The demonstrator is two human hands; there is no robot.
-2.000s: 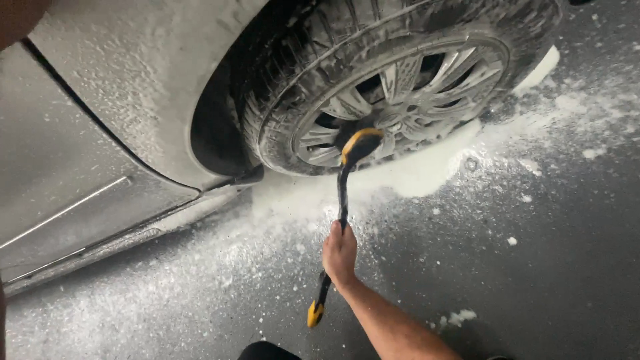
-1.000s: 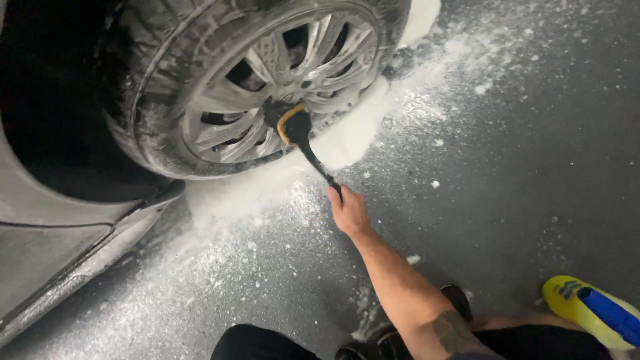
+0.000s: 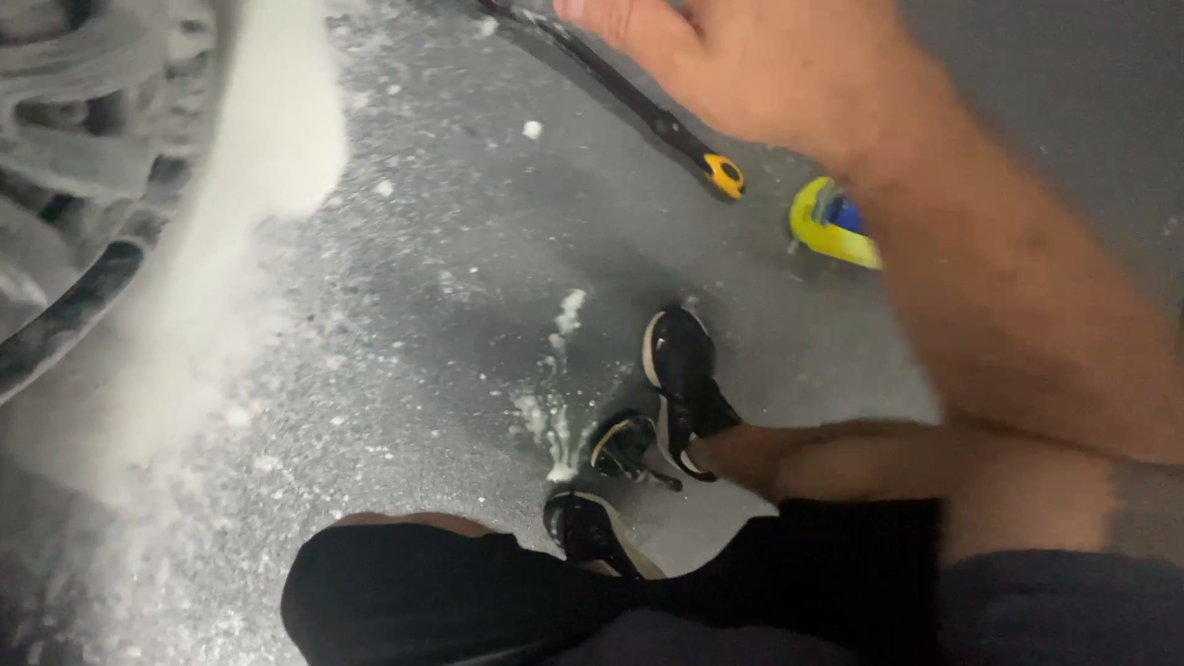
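At the top of the head view is my right hand point(image 3: 758, 65), over the floor and much nearer the camera than the long-handled brush. The brush's black handle point(image 3: 620, 88), with a yellow-ringed end, appears to lie on the grey floor beyond my fingers. Its head is out of frame. My thumb side shows apart from the hand, with nothing visible in it; the other fingers are cut off by the top edge. The foam-covered car wheel point(image 3: 83, 157) stands at the left edge. My left hand is out of view.
White foam point(image 3: 277, 111) spreads along the wheel, with flecks across the floor. A yellow and blue object point(image 3: 828, 227), partly behind my forearm, lies to the right. Below are a black shoe point(image 3: 684, 356), another shoe point(image 3: 583, 527) and a small dark object point(image 3: 624, 449) between them.
My right hand held the brush against the wheel earlier; now it appears to have let go, with the brush on the floor. The view has swung down and right.
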